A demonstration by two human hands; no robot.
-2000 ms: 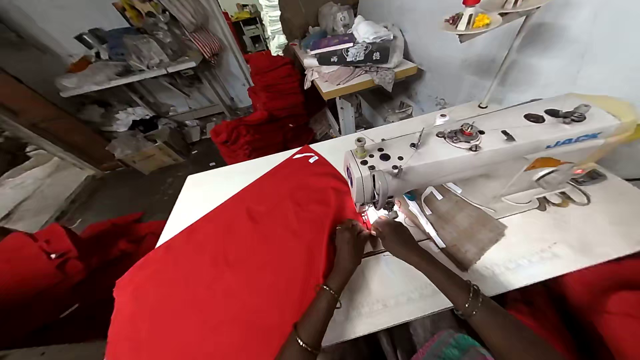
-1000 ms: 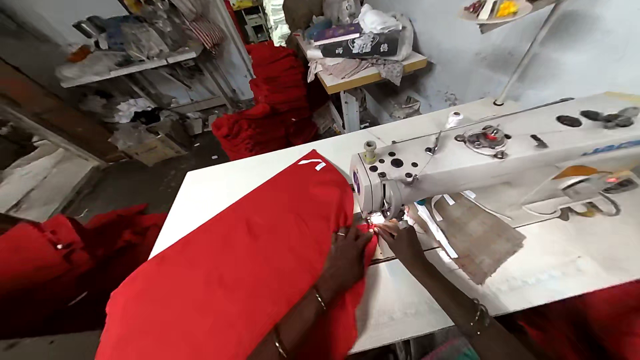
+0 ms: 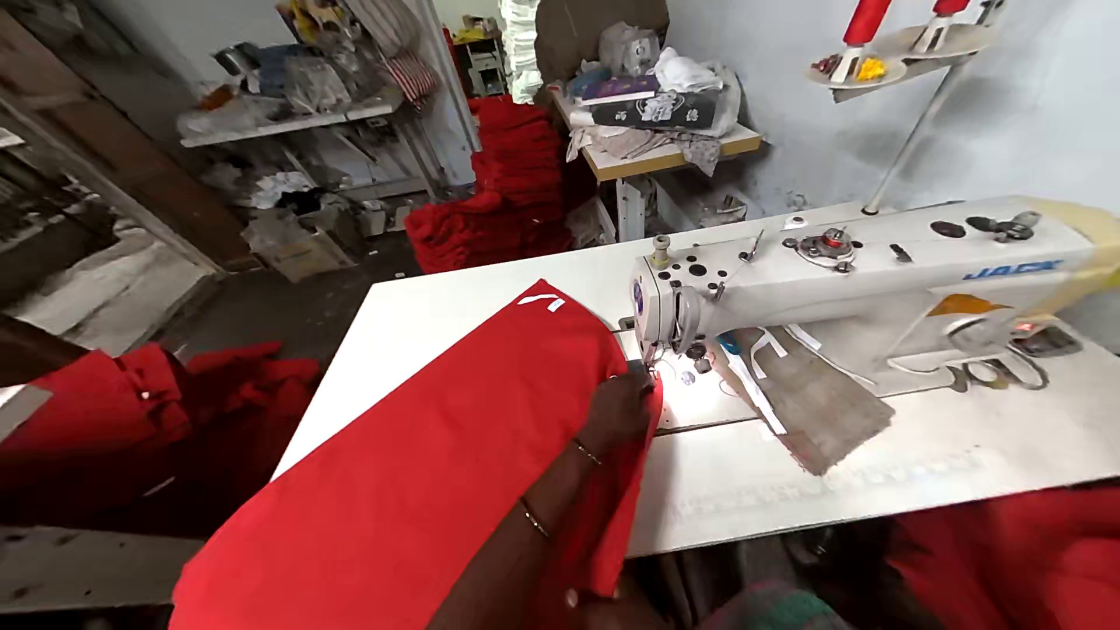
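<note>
A large piece of red fabric lies across the white sewing table, its right edge under the needle area of a white Jack sewing machine. My left hand, with bangles on the wrist, presses on the fabric just in front of the presser foot, fingertips by the lit needle area. Lower down, at the table's front edge, my right hand is at the fabric's lower right corner, fingertips on it and the rest partly cut off by the frame. White strips sit on the fabric's far corner.
Brown cloth with white strips lies under the machine arm. Red thread cones stand on a stand at the back right. Stacked red fabric is behind the table. A side table holds boxes and bags. More red fabric lies at left.
My right hand has moved from beside the needle area down to the fabric's lower corner. My left hand stays near the needle, on the fabric.
</note>
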